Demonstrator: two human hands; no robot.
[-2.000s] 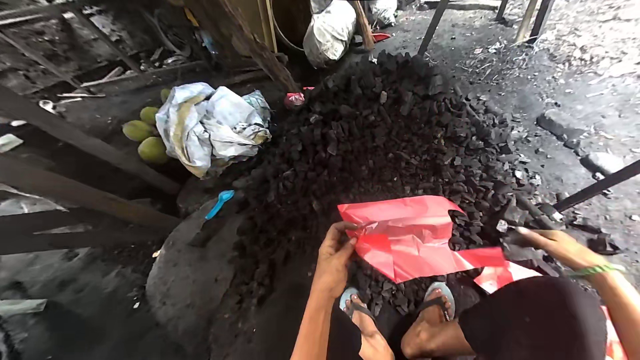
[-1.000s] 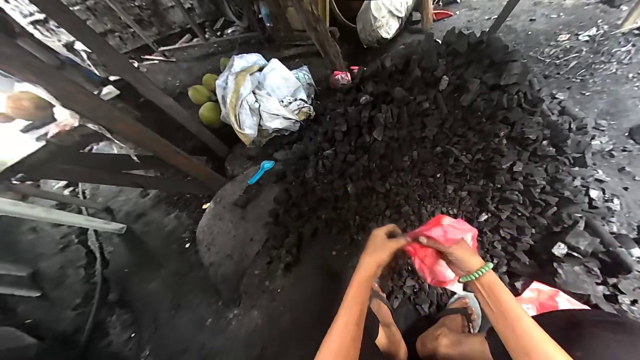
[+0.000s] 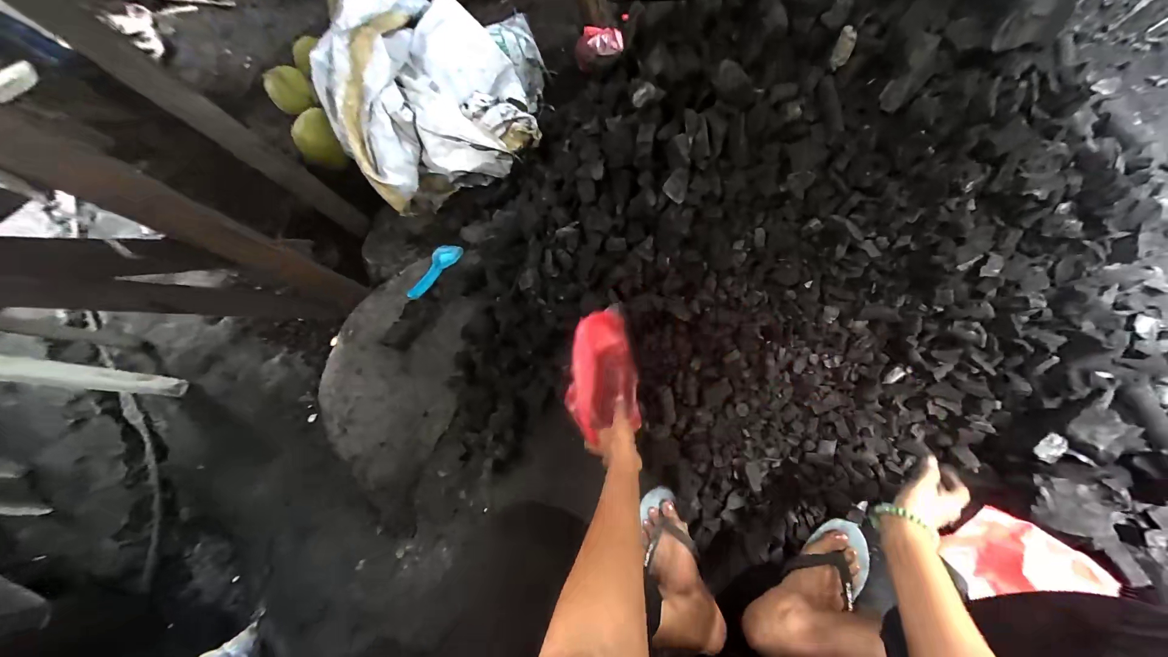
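A red plastic bag (image 3: 604, 370) is gripped near its lower end by my left hand (image 3: 618, 436), over the near left part of the charcoal heap (image 3: 721, 265); motion blurs it. My right hand (image 3: 933, 497), with a green beaded band at the wrist, is low at the right over the charcoal, its fingers curled around dark pieces that look like charcoal. Beside that wrist, more red and white plastic (image 3: 1022, 558) lies on the ground.
A blue plastic scoop (image 3: 436, 271) rests on a rounded grey mound (image 3: 392, 392). Beyond it are a crumpled white sack (image 3: 433, 100) and several green fruits (image 3: 319, 137). Wooden poles (image 3: 192, 196) stand at the left. My sandalled feet (image 3: 675, 557) are at the heap's near edge.
Two seconds ago the red plastic was spread flat from my left hand; one second ago both hands held it bunched. My right hand has since let it go and moved right, down to the charcoal.
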